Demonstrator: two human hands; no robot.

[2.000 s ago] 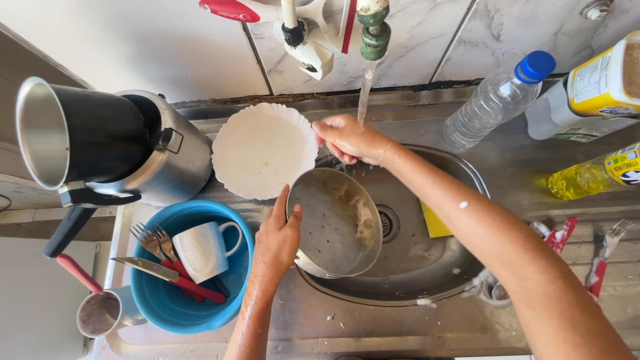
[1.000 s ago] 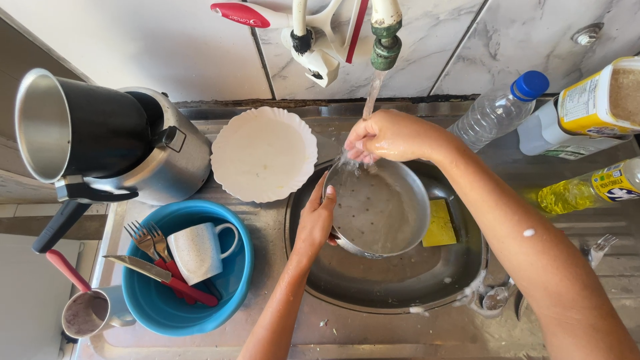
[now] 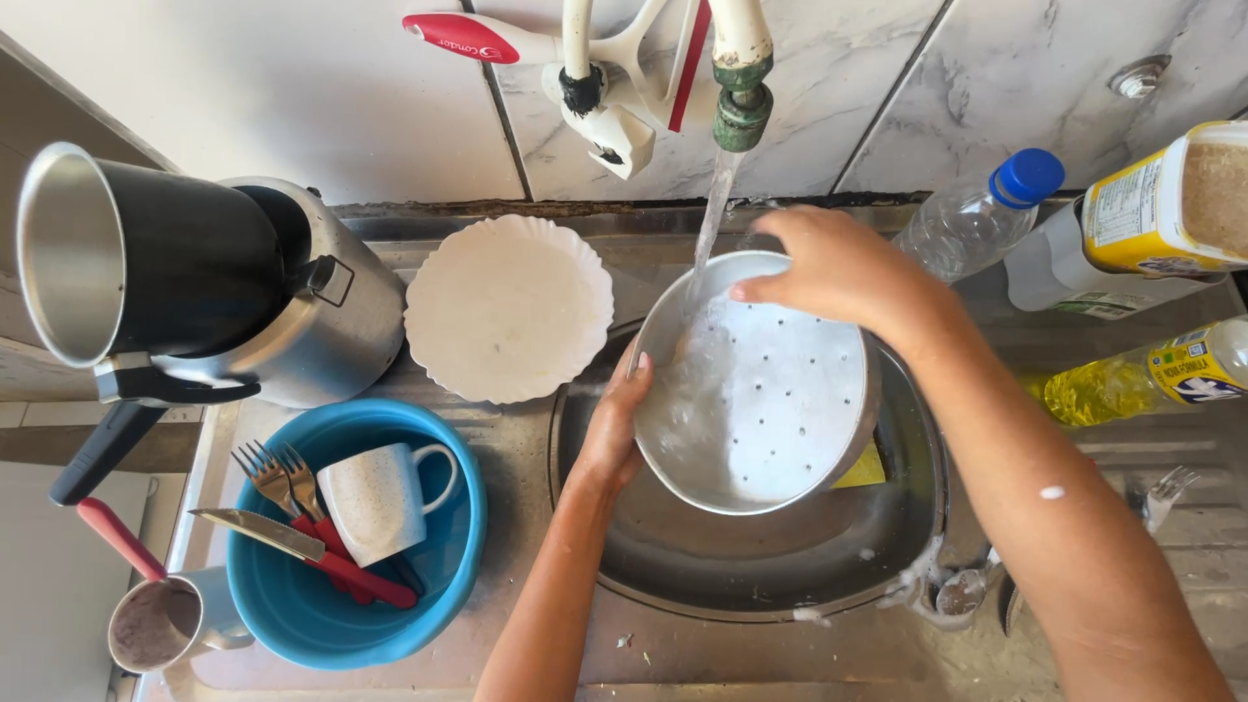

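A round metal pan with small holes in its base (image 3: 780,400) is tilted over the oval steel sink (image 3: 721,585). My left hand (image 3: 619,414) grips its left rim, thumb on top. At the pan's upper right rim is my right hand (image 3: 829,268), fingers apart, the thumb reaching over the edge; whether it bears on the rim is unclear. Water from the faucet (image 3: 743,107) runs into the pan's left side. Behind the pan, a yellow sponge (image 3: 863,468) partly shows in the sink.
Left of the sink are a scalloped white plate (image 3: 507,307), a blue bowl (image 3: 473,546) with a mug, forks and a knife, stacked metal pots (image 3: 331,341) and a cup (image 3: 161,624). Rightward stand a capped plastic bottle (image 3: 965,229), a yellow-labelled tub (image 3: 1131,214), yellow detergent (image 3: 1111,385) and soapy cutlery (image 3: 960,593).
The pan held murky water earlier; now its perforated base shows pale and bright under the stream. My right hand has moved from the stream to the pan's upper right rim.
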